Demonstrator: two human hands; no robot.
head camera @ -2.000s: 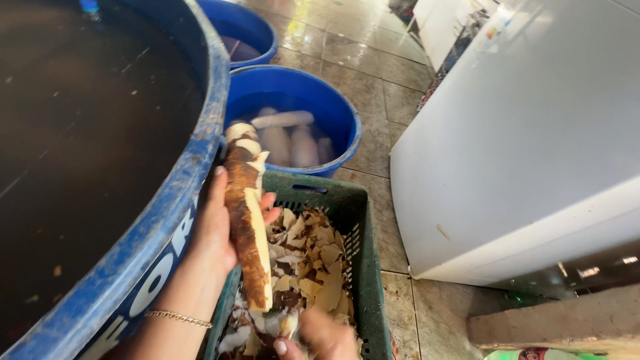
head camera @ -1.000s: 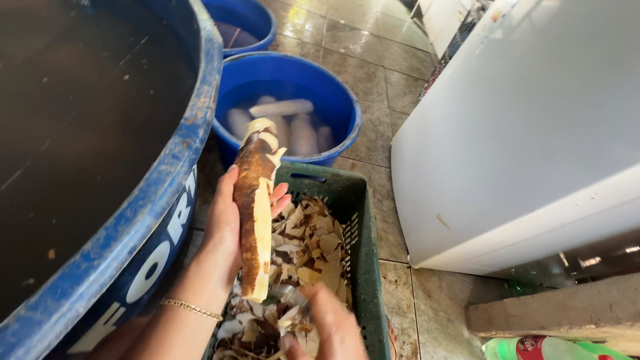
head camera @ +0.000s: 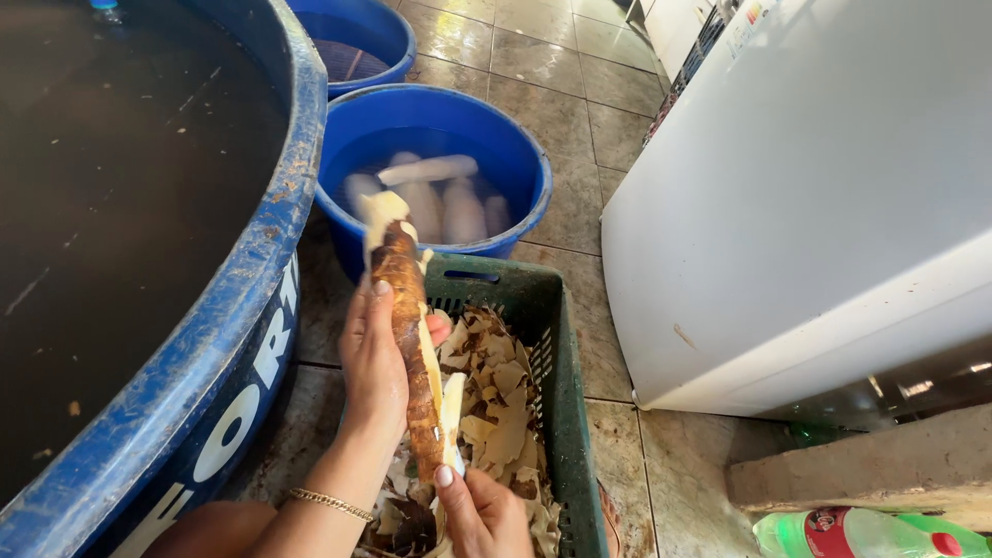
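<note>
My left hand (head camera: 378,356) wraps around a partly peeled cassava root (head camera: 407,310), its brown bark still on the near face and pale flesh bare at the top end and along the right edge. At the root's lower end, my right hand (head camera: 484,511) pinches the base of a pale strip of peel (head camera: 453,403) that stands away from the root. Whether a knife is in that hand is hidden by the fingers. Beneath both hands, cassava peelings (head camera: 504,411) lie in a green plastic crate (head camera: 570,434).
Beyond the crate, a blue tub (head camera: 535,194) holds peeled roots (head camera: 430,169) in water. Another blue tub (head camera: 407,46) stands behind. A large blue tank (head camera: 256,271) of murky water fills the left. A white appliance (head camera: 775,232), a ledge (head camera: 860,469) and a plastic bottle (head camera: 860,535) are right.
A pale strip of peel now stands out at the root's lower right side, with my right hand at its base. My left hand keeps its hold on the root.
</note>
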